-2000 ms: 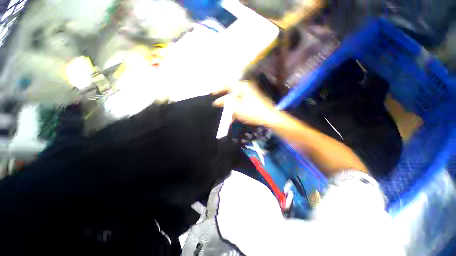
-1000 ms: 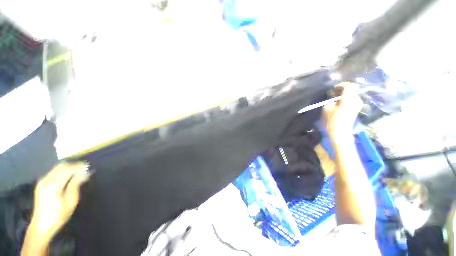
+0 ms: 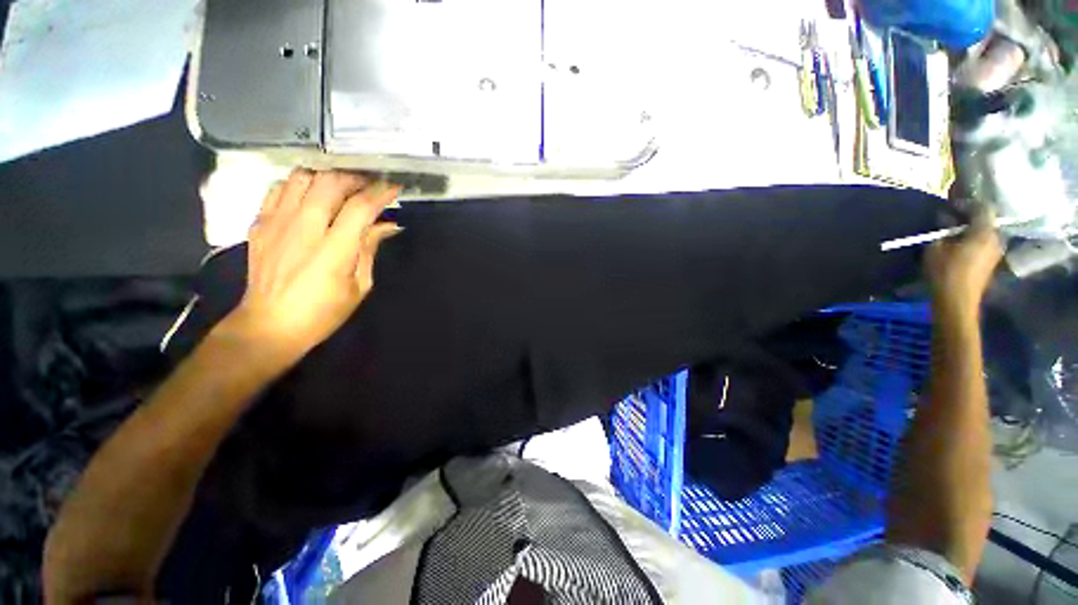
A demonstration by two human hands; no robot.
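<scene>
A long black fabric piece lies stretched along the front edge of the white machine table and hangs over my lap. My left hand rests on its left part at the table edge, fingers bent; whether it pinches the cloth is unclear. My right hand is at the far right end of the fabric, closed around a slim white rod that points left. The fingers may also hold the fabric corner; this is too small to tell.
The metal machine bed plate is at the upper left. A phone lies beside thin tools at the upper right, near a blue bag. A blue crate with black pieces stands below right. A white sheet is at the far left.
The view has turned and sharpened. The fabric now stretches straighter along the table edge. My left hand has moved from the fabric's far left end further onto it; my right hand still holds the rod.
</scene>
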